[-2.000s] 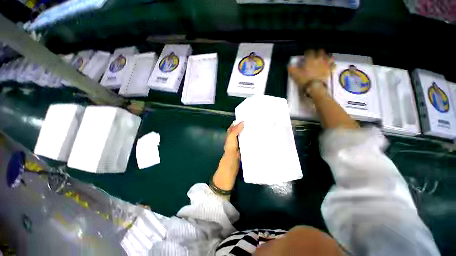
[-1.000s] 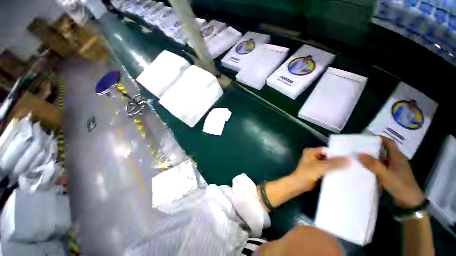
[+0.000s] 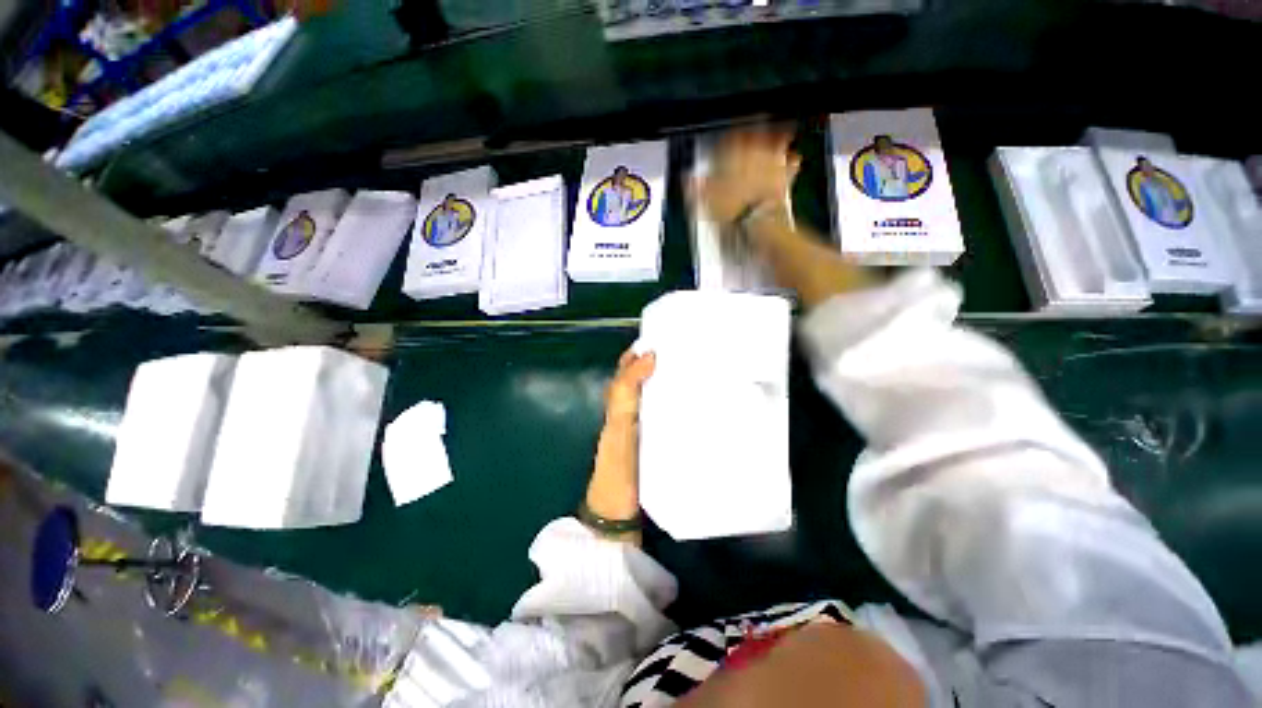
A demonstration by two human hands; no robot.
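Observation:
My left hand (image 3: 627, 394) holds a thick white stack of inner trays (image 3: 716, 415) by its left side, smooth face up, over the green bench. My right hand (image 3: 743, 173) is blurred and reaches over a white box base (image 3: 717, 256) on the conveyor, between two printed lids. Whether the hand grips anything there cannot be seen. One lid (image 3: 619, 215) with a blue-and-yellow picture lies left of that base, another lid (image 3: 893, 187) lies right. Further right a base with a moulded insert (image 3: 1068, 228) shows its recesses.
Two white tray stacks (image 3: 294, 440) stand on the bench at left, beside a small loose white piece (image 3: 417, 452). More lids and bases line the conveyor to the left. A pale post (image 3: 166, 228) slants across the left. A blue stool (image 3: 56, 559) stands on the floor.
My right hand has left the tray stack and moved out over a base on the conveyor. My left hand still holds the stack. The view has turned back towards the right.

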